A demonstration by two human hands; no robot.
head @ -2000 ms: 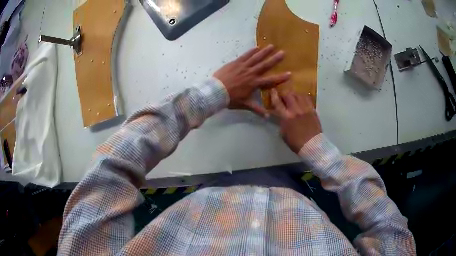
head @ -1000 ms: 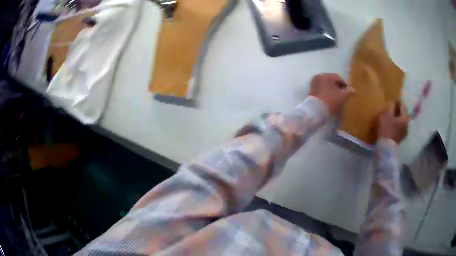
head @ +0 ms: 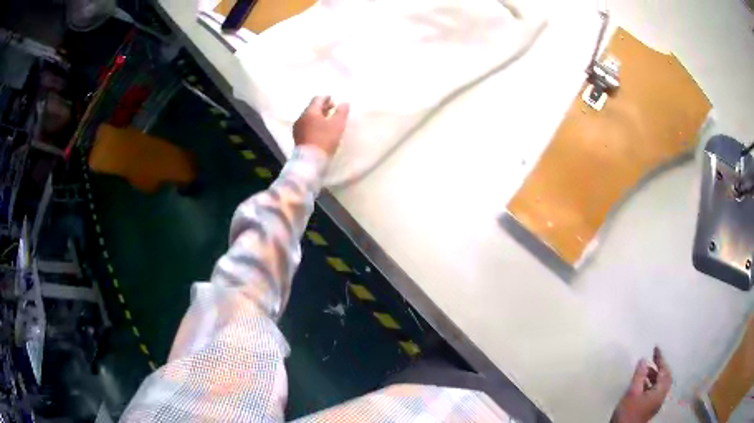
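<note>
My left hand [head: 321, 128] is over the front part of the white fabric [head: 405, 74], fingers curled; the frame does not show clearly if it grips the cloth. The fabric lies loose and wrinkled on the table's left part. My right hand [head: 645, 392] is low at the right, partly cut off by the bottom edge, fingers loosely bent and apart, nothing visible in it. It is left of a second tan pattern [head: 738, 376] that is cut off by the right edge.
A tan cardboard pattern [head: 616, 144] lies mid-right with a metal clamp [head: 601, 83] on its edge. The cutter base plate [head: 726, 223] is at far right. A black bar [head: 238, 14] lies on tan card behind the fabric. Dark green floor [head: 248, 306] is left of the table edge.
The view has swung left. My left hand has left the smaller tan pattern and moved to the white fabric. My right hand has let go of that pattern and sits left of it.
</note>
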